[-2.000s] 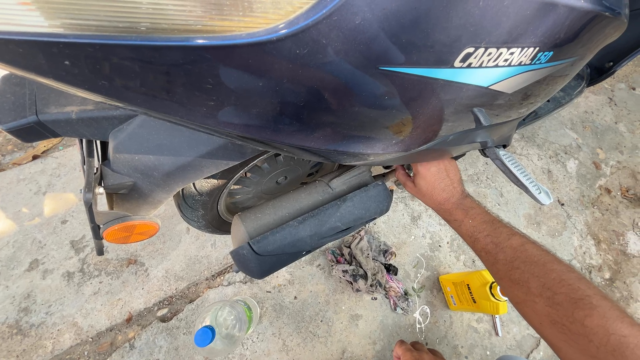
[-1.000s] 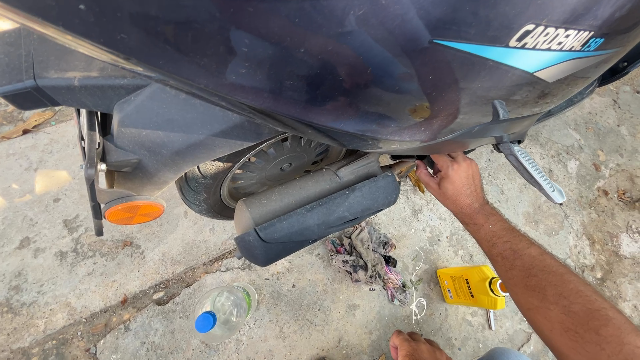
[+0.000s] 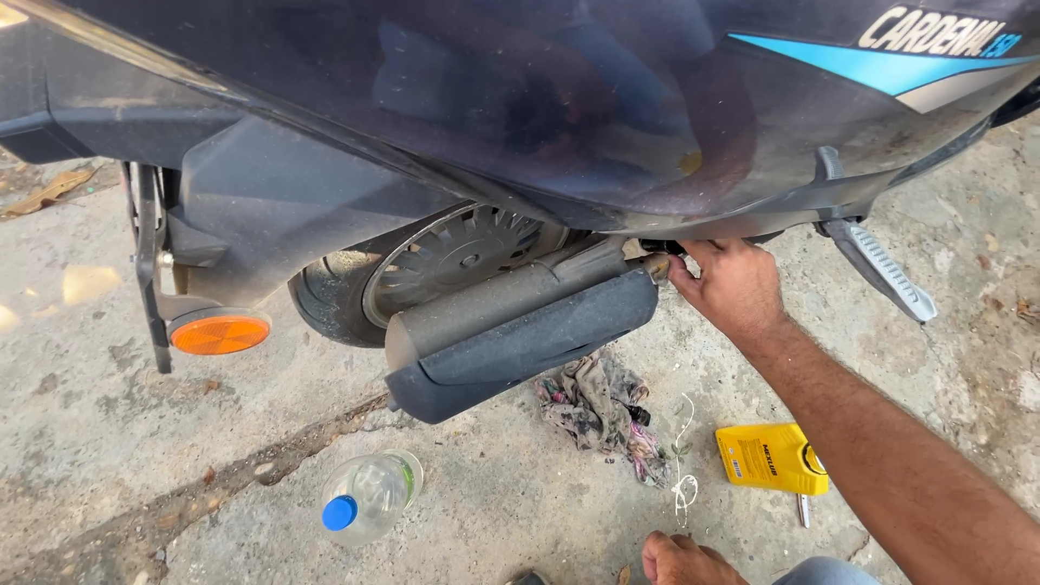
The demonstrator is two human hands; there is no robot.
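Observation:
My right hand (image 3: 727,284) reaches under the lower edge of a scooter's dark body panel (image 3: 520,106), just right of the muffler (image 3: 520,317). Its thumb and bent fingers are by a small black part (image 3: 660,245) and a brownish metal piece (image 3: 652,266). The panel hides some fingertips, so a grip cannot be made out. At the bottom edge, my left hand (image 3: 682,561) is partly cut off, fingers curled, near a knee. Between the hands and the muffler, a stained rag (image 3: 593,406) lies on the concrete, with a small black piece (image 3: 639,415) on it.
A yellow lubricant bottle (image 3: 760,459) lies beside my right forearm, a metal tool (image 3: 803,510) partly under it. A clear plastic bottle with a blue cap (image 3: 340,513) is at lower left. White string (image 3: 685,487) lies by the rag. A footpeg (image 3: 881,264) and an orange reflector (image 3: 219,335) stick out.
My right hand stays under the panel beside the muffler, with its fingers shifted slightly. The black part shows more plainly by the fingers now. My left hand remains low in the view.

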